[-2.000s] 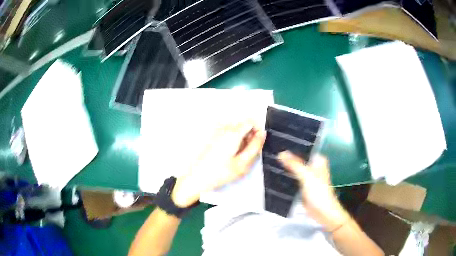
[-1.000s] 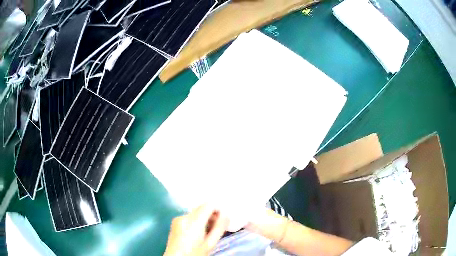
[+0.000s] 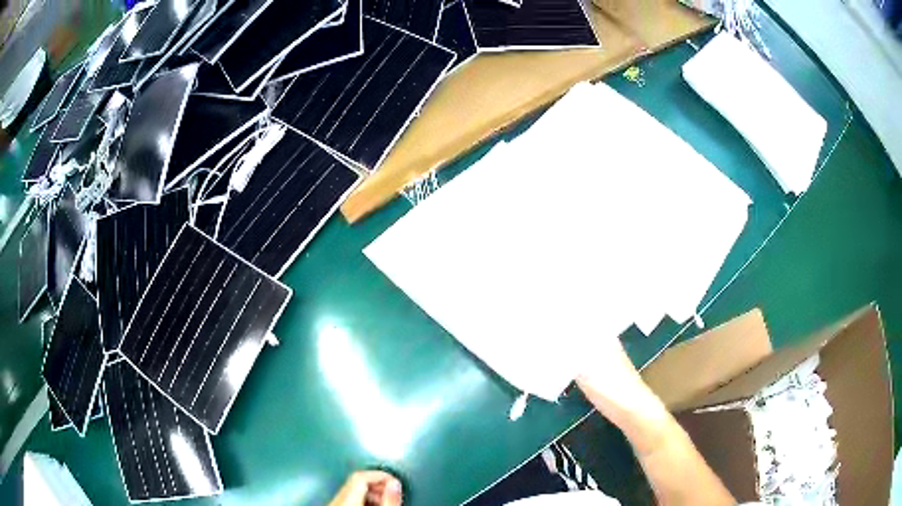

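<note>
A pile of flat matte white sleeves or packets [image 3: 564, 237] lies on the green bench, with uneven edges and small white cord ends at its near side. My right hand [image 3: 605, 374] reaches to the pile's near edge. Its fingers blend into the white, so its grip cannot be told. My left hand [image 3: 372, 489] is at the bottom edge, partly cut off, fingers curled and nothing seen in it. It is apart from the pile. Black solar panels [image 3: 208, 326] with pale lines lie in a loose heap on the left.
A brown cardboard sheet [image 3: 475, 119] lies between panels and white pile. A smaller white stack [image 3: 757, 111] is at the far right, a tiny yellow item [image 3: 633, 74] near it. An open carton [image 3: 858, 395] holding white packets [image 3: 796, 435] stands at lower right, beside the bench edge.
My hands, together at the white pile's near end a second ago, are now apart. The left is lower and away from the pile; the right is at its near edge. The view has shifted.
</note>
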